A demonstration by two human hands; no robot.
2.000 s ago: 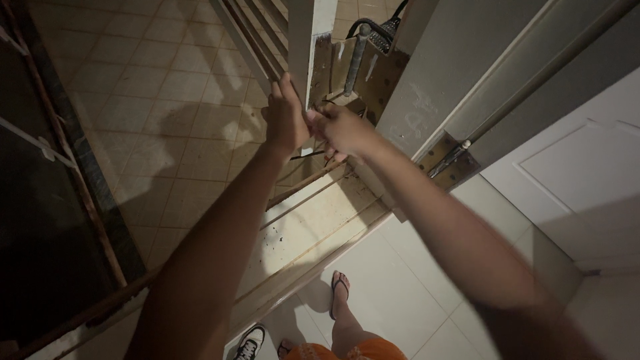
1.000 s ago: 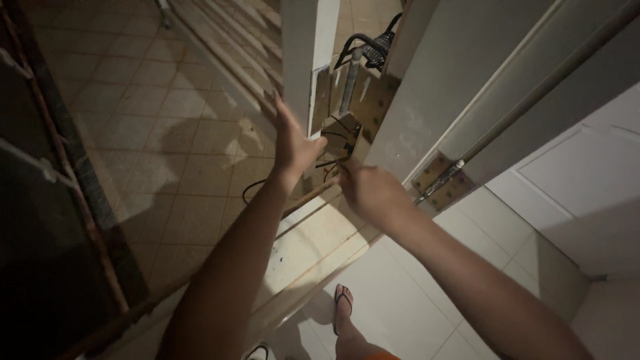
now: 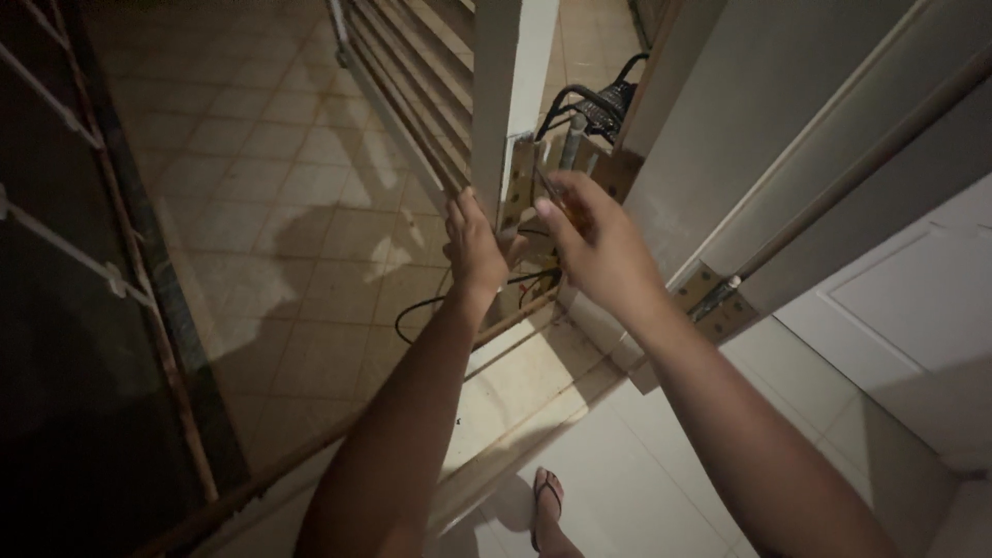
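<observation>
My left hand [image 3: 477,244] rests against the bottom edge of a slatted door [image 3: 494,101], fingers along its side and thumb toward the jamb. My right hand [image 3: 601,232] is closed around a slim tool with an amber-coloured handle [image 3: 572,208], its thin dark shaft pointing up toward a metal hinge [image 3: 521,174]. The hinge's barrel [image 3: 573,143] stands between the door and the frame. Below the hands, black cable [image 3: 415,306] loops over the floor, with thinner wires near the sill. The tool's kind is not plain, as fingers cover much of it.
A second hinge [image 3: 717,298] sits on the frame at the right, by a white panelled door [image 3: 914,287]. A pale sill [image 3: 527,387] crosses below the hands. One foot in a flip-flop [image 3: 547,496] stands on white tiles. A black object with curved tubes [image 3: 597,105] lies behind the hinge.
My right hand has moved up from the wires near the sill to beside the hinge, and the tool in it now shows. My left hand remains by the door's edge.
</observation>
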